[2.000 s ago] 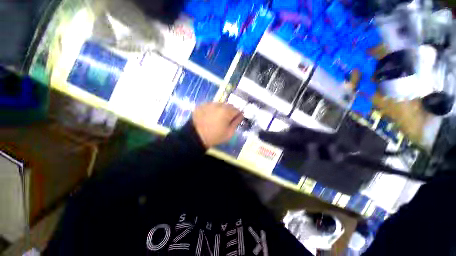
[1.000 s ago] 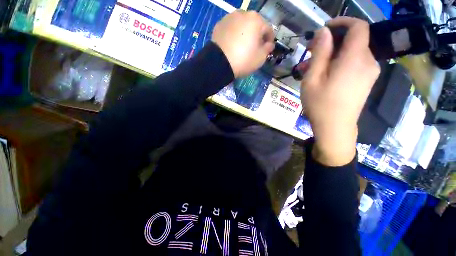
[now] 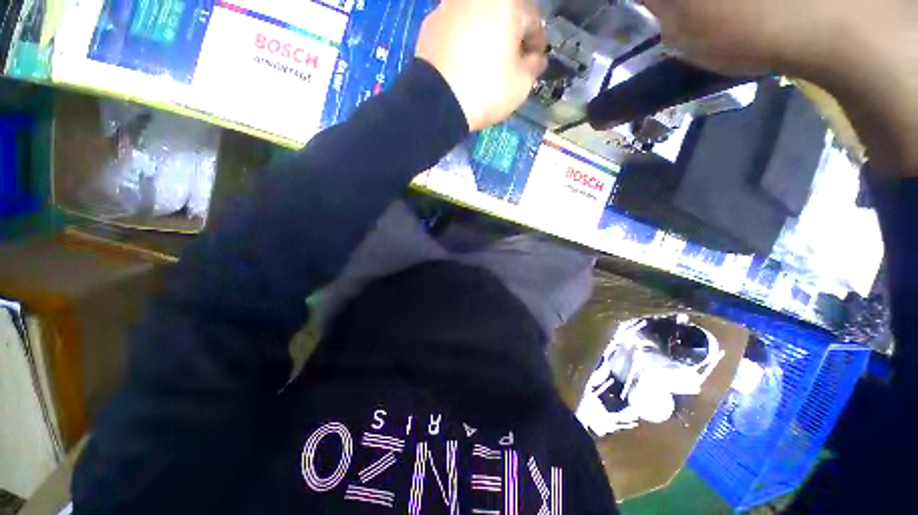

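My left hand is at the bench edge, top centre, fingers curled; whether they pinch something small is hidden. My right hand is at the upper right, cut by the top edge, and grips a black electric screwdriver. The screwdriver lies slanted, its thin bit pointing left and down, to the right of my left hand. Behind and between the hands is a silver metal box, partly covered. Small metallic and dark parts beside my left fingertips are blurred.
The bench has BOSCH-printed sheets and a yellowish rim. Black foam pads lie right of the screwdriver. Below the bench are an open carton of white and black units, a blue crate and a carton of clear bags.
Since one second ago, my right hand has moved up and right, and the screwdriver now slants down to the left. My left hand has risen slightly. The carton of units is more exposed.
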